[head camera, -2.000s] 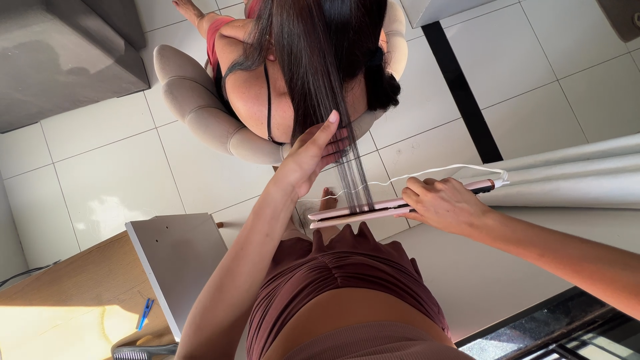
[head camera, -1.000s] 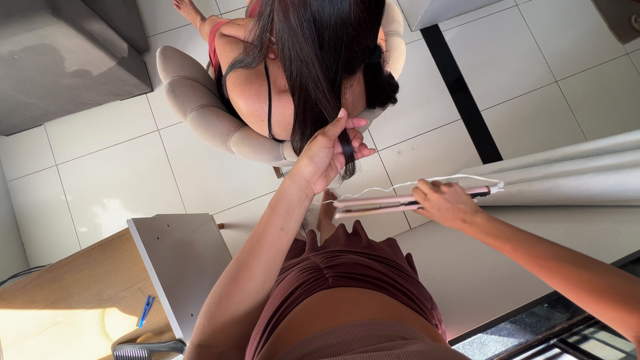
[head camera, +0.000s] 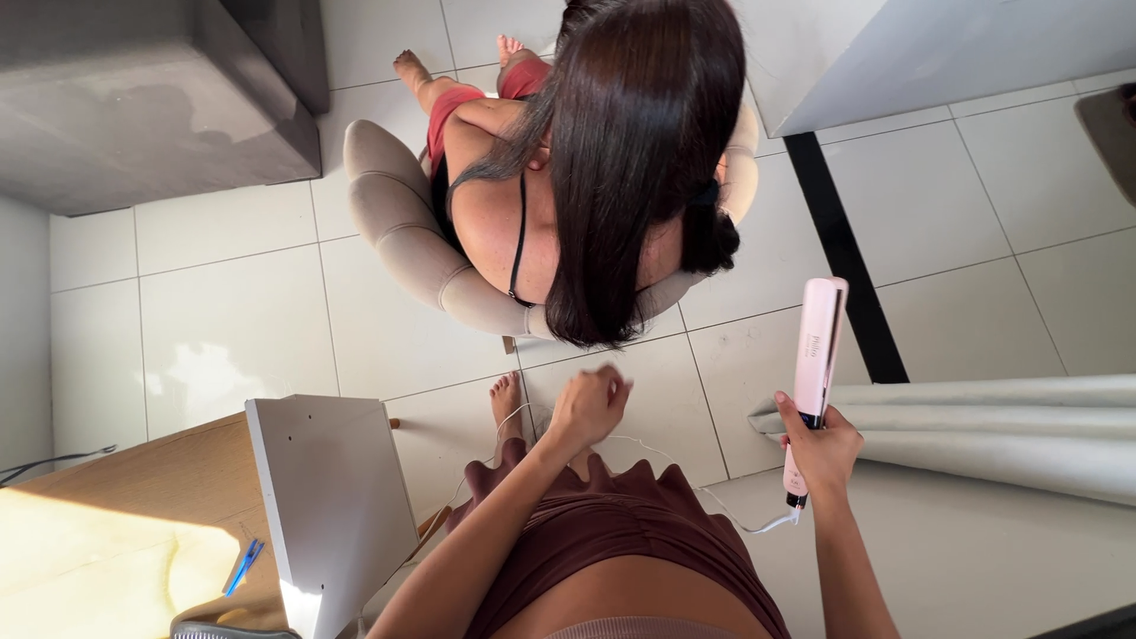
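Observation:
Long dark hair hangs down the back of a person seated in a beige padded chair. Just below the ends of the hair is my left hand, its fingers curled; whether any strand is between them cannot be told. My right hand grips a pink hair straightener by its handle end, upright in view, with its plates close together. A white cord runs from its base towards my legs. Another part of the hair is tied in a dark bunch at the person's right side.
A wooden table at the lower left bears a blue clip and a comb. Beside it stands a white panel. A grey upholstered piece is at the upper left, a pale curtain at the right.
The straightener has swung from lying sideways near the hair to upright, farther right. My left hand has moved away from the hair, which hung over its fingers a second ago.

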